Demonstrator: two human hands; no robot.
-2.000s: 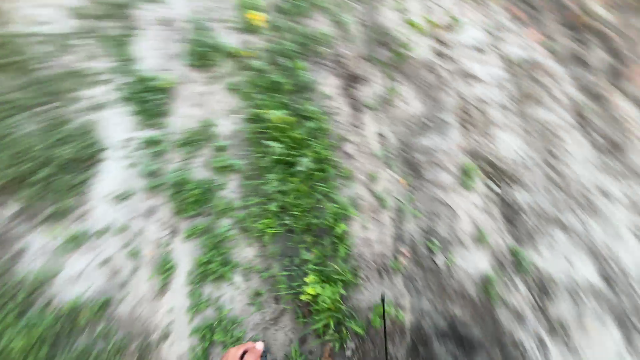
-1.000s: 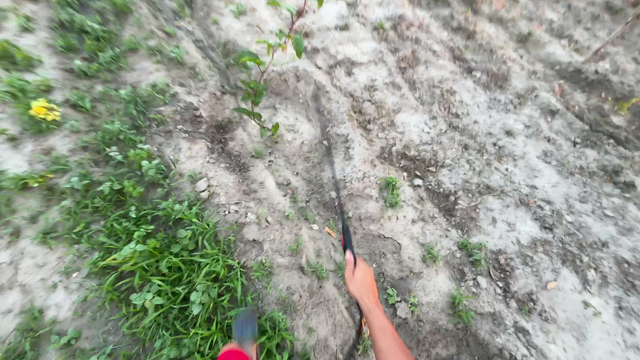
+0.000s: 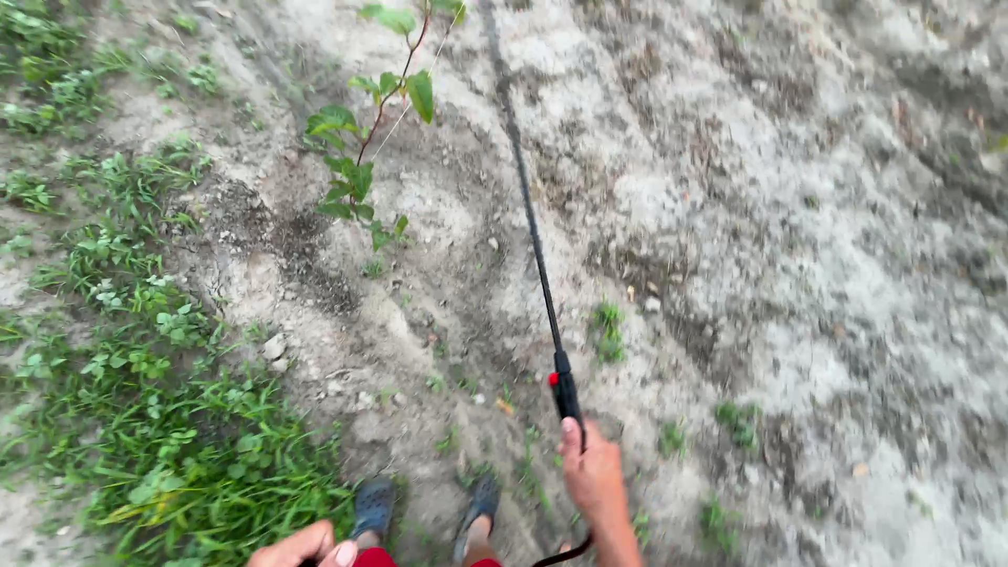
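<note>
My right hand is closed around the black handle of a spray wand, which has a red part near its top. The wand's long thin dark lance points up and away over the soil, its far end blurred. A dark hose runs below the handle, partly behind my wrist. At the bottom edge my left hand is curled, with a small dark thing at its fingers, mostly cut off by the frame. A young plant with a reddish stem and green leaves stands left of the lance.
Dry grey soil spreads to the right with small weed tufts. Dense grass and weeds grow at the left. A thin pale string runs by the plant. My feet wear dark clogs. Small stones lie beside the weeds.
The view has shifted strongly from the grassy strip to the plant. My left hand has come into sight at the bottom since one second ago, and both clogs now show.
</note>
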